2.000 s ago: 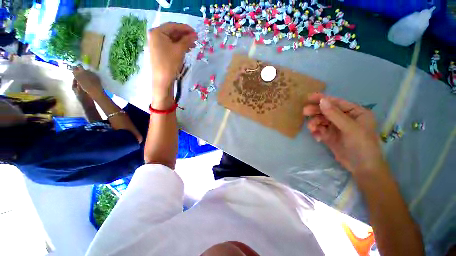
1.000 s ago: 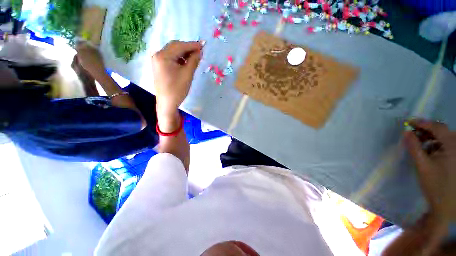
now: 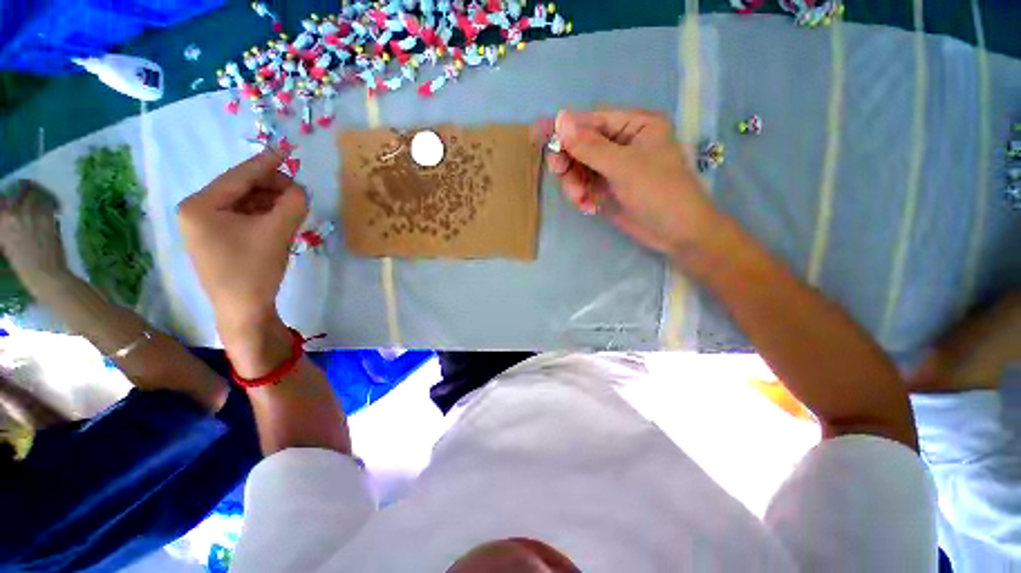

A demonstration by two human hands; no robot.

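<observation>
A brown cardboard piece [image 3: 509, 224] lies on the bench in front of me, with a white disc [image 3: 427, 148] and many dark specks on it. My left hand [image 3: 249, 224] is left of the cardboard, fingertips closed on a small red-tipped part [image 3: 290, 167]. A few red-and-white pieces [image 3: 314, 237] lie beside that hand. My right hand [image 3: 627, 174] is just right of the cardboard, thumb and finger pinched on a small whitish part [image 3: 554, 143]. A long heap of red-and-white pieces [image 3: 392, 39] lies beyond the cardboard.
Two small white-and-yellow groups [image 3: 711, 155] lie right of my right hand. A white bottle [image 3: 129, 75] is at the far left. Green foliage [image 3: 112, 224] lies near the left neighbour's arm [image 3: 84, 297]. Another person's arm [image 3: 972, 341] is at the right edge.
The view has swung right. My right hand has come from beyond the cardboard's right side back to its right edge, now pinching a whitish part. My left hand still has its fingertips closed.
</observation>
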